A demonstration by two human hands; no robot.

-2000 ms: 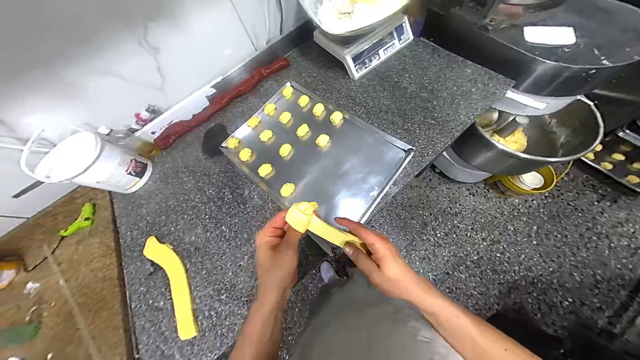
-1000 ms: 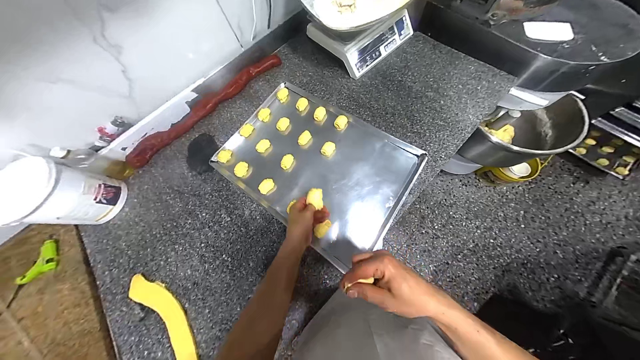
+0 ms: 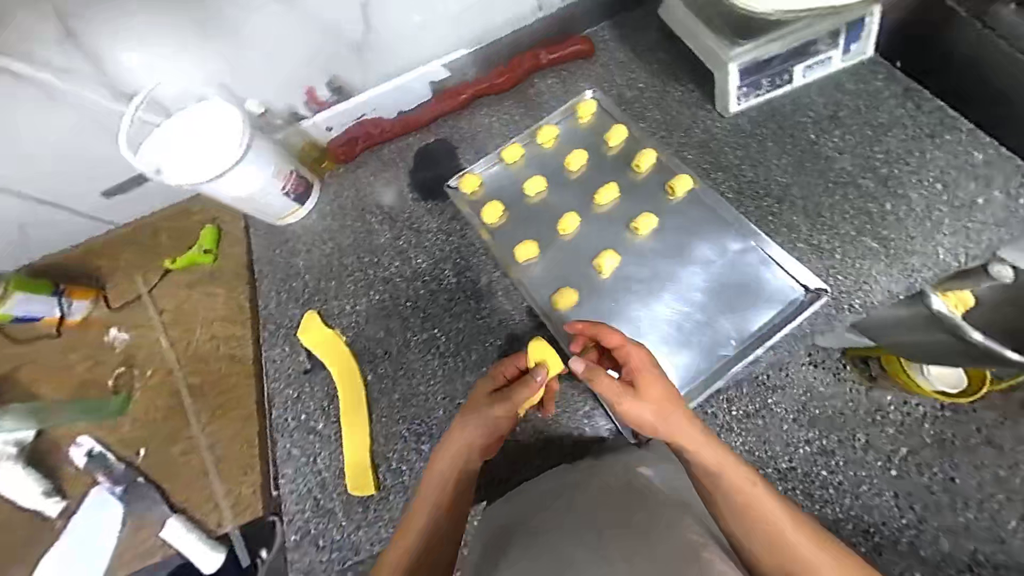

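Observation:
My left hand [image 3: 504,394] holds a small folded piece of yellow dough [image 3: 544,358] between thumb and fingers, just off the near left edge of a metal baking tray [image 3: 712,296]. My right hand [image 3: 624,372] is beside it, over the tray's edge, fingers curled and thumb near the dough; whether it grips anything cannot be told. Several small yellow dough rolls [image 3: 606,193] stand in rows on the far left part of the tray. A long flat strip of yellow dough [image 3: 350,404] lies on the speckled stone counter to the left.
A long dark red roll [image 3: 464,92] lies along the wall behind the tray. A white bucket [image 3: 232,164] stands at the counter's back left corner, beside a bottle. Behind the tray on the right is a scale [image 3: 776,56]. A metal mixing bowl [image 3: 944,320] is at the right.
My left hand has drawn back from over the tray to its near left edge, where it holds dough. My right hand has come close to it.

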